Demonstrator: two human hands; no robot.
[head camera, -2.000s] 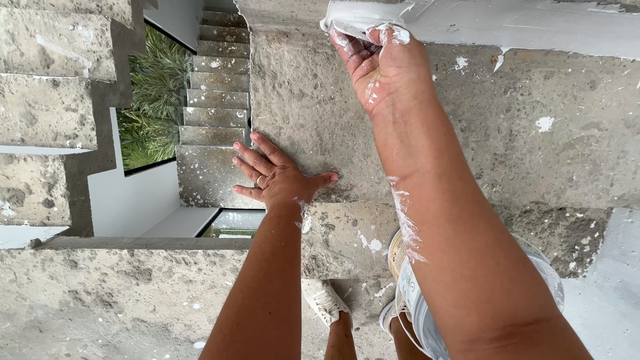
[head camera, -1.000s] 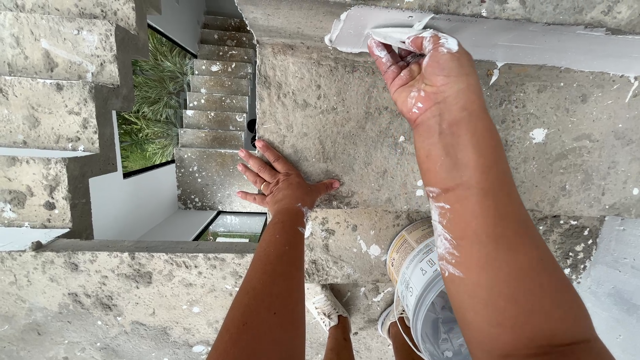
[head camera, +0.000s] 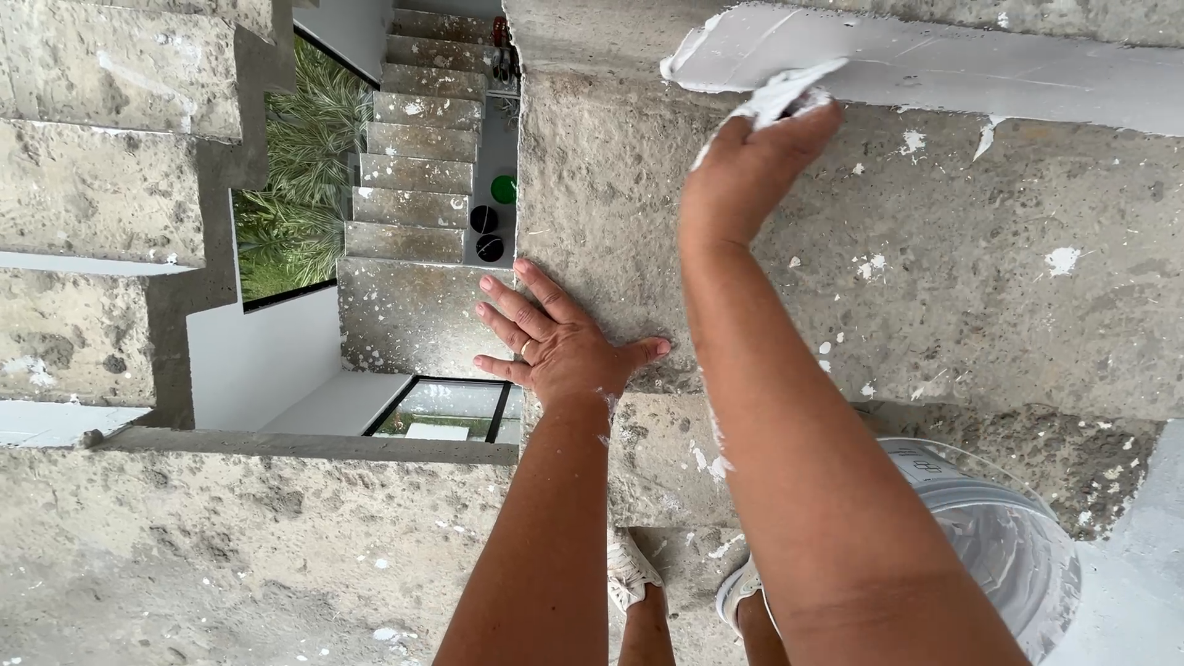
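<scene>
My left hand (head camera: 578, 356) lies spread on the edge of a rough concrete stair tread (head camera: 610, 213), a ring on one finger and nothing in its grasp. Further up and to the right, my right hand (head camera: 763, 166) grips a tool smeared with white paste (head camera: 795, 88); the tool's shape is mostly hidden by paste and fingers. It is just below a stair riser (head camera: 971, 69) coated with smooth, pale wet plaster. White smears mark both forearms. A clear plastic bucket (head camera: 1004, 555), coated inside with white paste, stands partly behind my right forearm.
At the left, the open stairwell drops to lower steps (head camera: 416, 143), with dark buckets (head camera: 488, 247) and a green one (head camera: 503, 190) on the floor below. Green plants (head camera: 314, 166) show through a window. Raw concrete steps (head camera: 111, 176) rise at far left. My shoes (head camera: 631, 569) are below.
My right hand has turned, its back now showing, and has moved from the riser's coated face to its lower edge. My left hand stays planted on the tread. More of the bucket's inside shows.
</scene>
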